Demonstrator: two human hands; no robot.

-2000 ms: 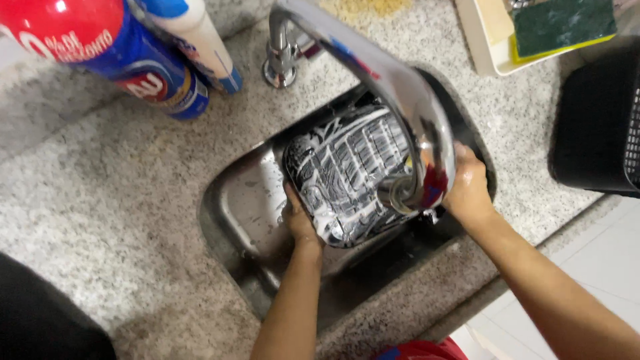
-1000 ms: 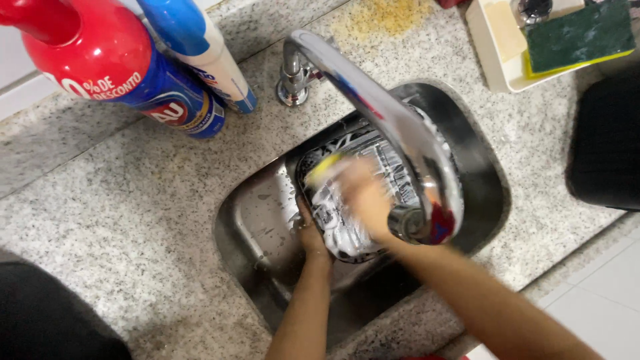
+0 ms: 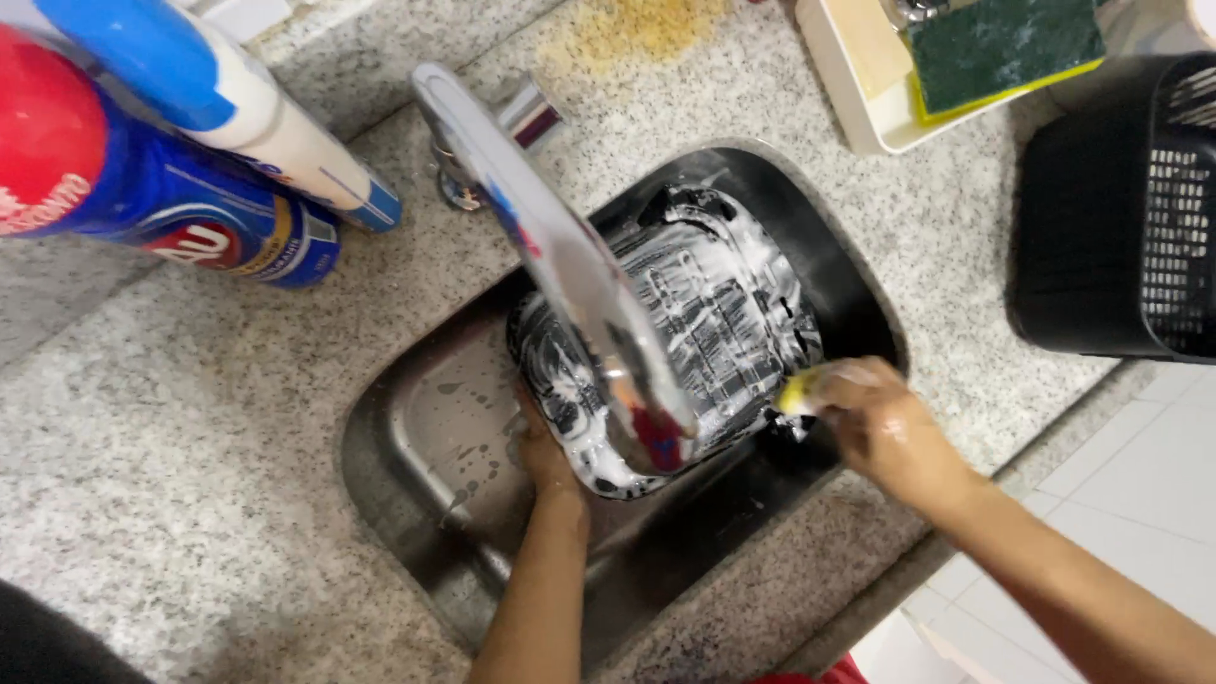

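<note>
A black ribbed tray or basket (image 3: 722, 328), coated in white suds, lies tilted in the stainless steel sink (image 3: 456, 427). My left hand (image 3: 546, 451) grips its left edge, the fingers partly hidden behind it. My right hand (image 3: 879, 427) is closed on a soapy yellow sponge (image 3: 798, 391) at the tray's lower right edge, slightly blurred. Over the tray arches the chrome faucet (image 3: 579, 275), which covers part of it.
Blue-and-red (image 3: 218, 214) and white-and-blue (image 3: 275, 123) bottles stand at upper left. A cream container (image 3: 845, 76) with a green-and-yellow sponge (image 3: 1007, 57) and a black perforated basket (image 3: 1073, 218) sit at right. Yellow grains (image 3: 646, 28) lie behind the faucet.
My right hand, with the sponge, has moved from over the middle of the tray to its lower right edge. My left hand still holds the left edge.
</note>
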